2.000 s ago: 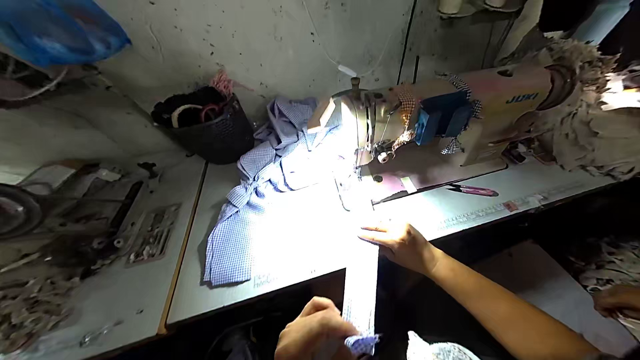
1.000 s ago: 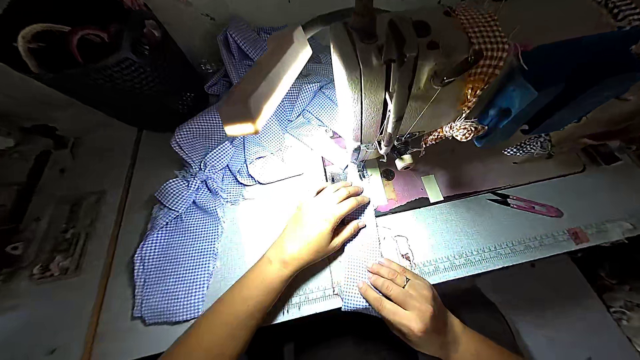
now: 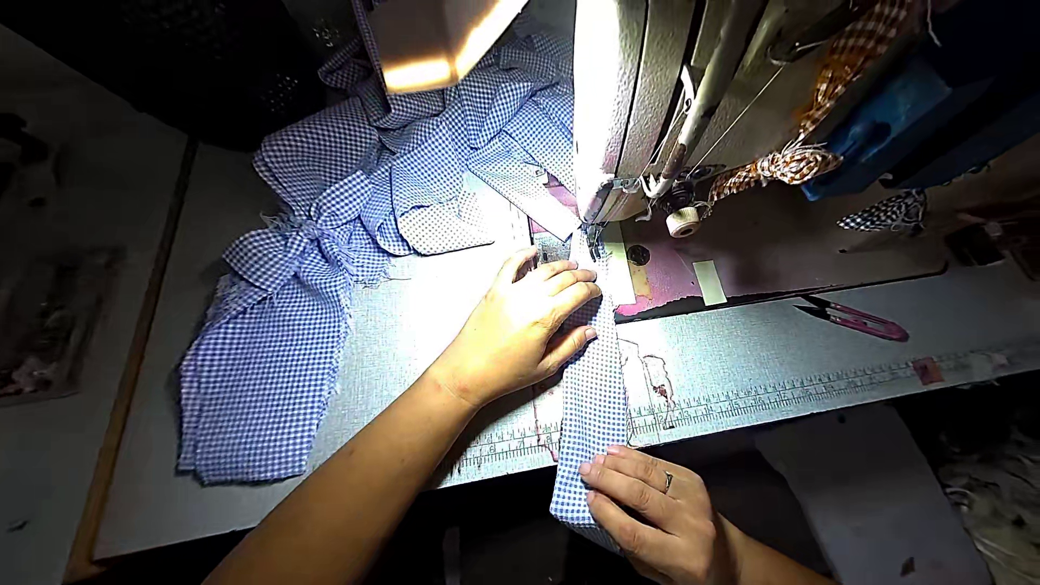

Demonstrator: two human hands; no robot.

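A folded strip of blue-and-white gingham fabric (image 3: pixel 597 398) runs from under the presser foot (image 3: pixel 595 242) of a sewing machine (image 3: pixel 642 97) down over the table's front edge. My left hand (image 3: pixel 528 325) rests on the strip just in front of the presser foot, fingertips pressing it. Lower down, my right hand (image 3: pixel 654 508), with a ring on one finger, holds the strip's right side near its hanging end between thumb and fingers. Left of the machine lies a bunched heap of the same gingham (image 3: pixel 439 138), knotted at one spot, with a flat tail (image 3: pixel 260 398).
Pink-handled thread snips (image 3: pixel 853 317) lie right of the machine bed. A measuring tape (image 3: pixel 764 402) runs along the table's front edge. A lamp (image 3: pixel 439 49) hangs over the heap, and a dark basket (image 3: pixel 219 65) stands at the back left.
My left hand has shifted slightly down the strip from the presser foot. My right hand has moved toward the strip's lower end. The view is much closer than two seconds ago.
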